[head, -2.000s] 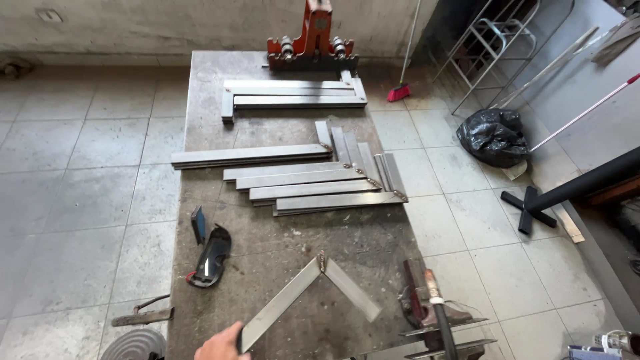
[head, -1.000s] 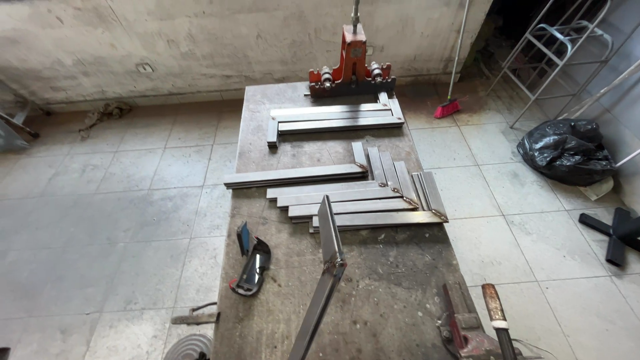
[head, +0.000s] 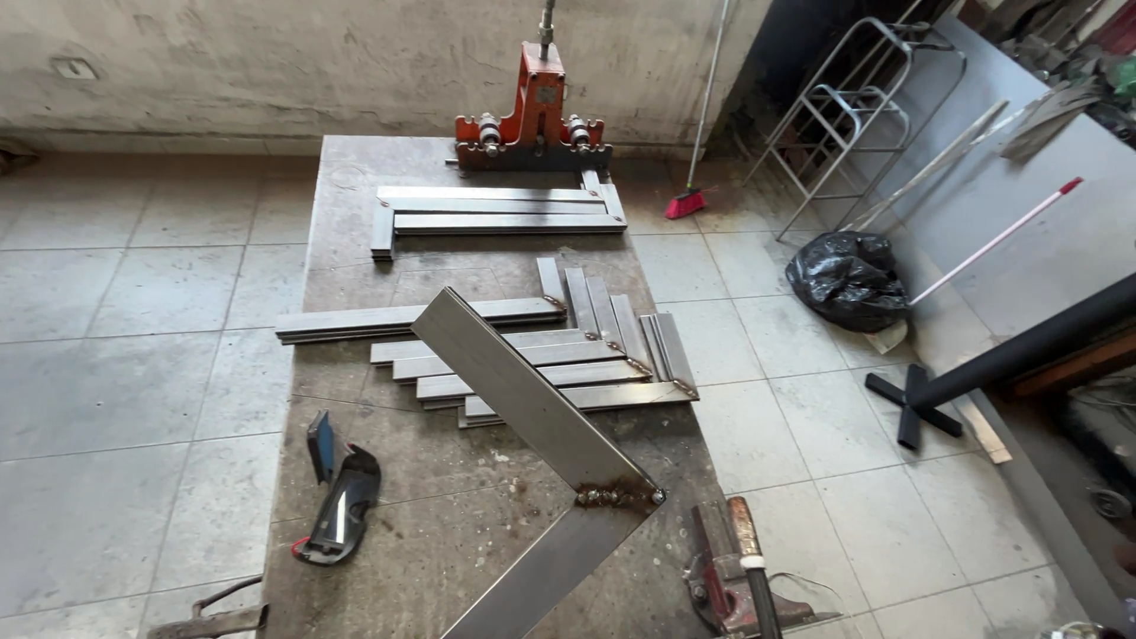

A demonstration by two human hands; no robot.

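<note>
An L-shaped steel piece (head: 532,399) of two flat-faced bars stands out large at the lower centre, above the workbench. A rough brown weld bead (head: 619,494) crosses its corner at the right. Its lower bar runs out of the bottom edge of the view. Neither of my hands shows, so what holds the piece is hidden. Behind it, several similar welded L-shaped steel pieces (head: 568,371) lie nested on the bench. Farther back rests another group of welded steel bars (head: 510,222). Dark safety glasses (head: 342,510) lie at the bench's left, beside a small blue-faced object (head: 321,446).
An orange tube bender (head: 537,106) stands at the far end of the workbench (head: 355,164). A red bench vise (head: 728,586) and an electrode holder (head: 750,532) are at the lower right. On the floor are a pink broom (head: 685,204), a black bag (head: 848,280) and a metal frame.
Two seconds ago a hand held the L-shaped piece low over the bench; that hand is now out of view. The piece has turned and risen, with its weld now facing the camera.
</note>
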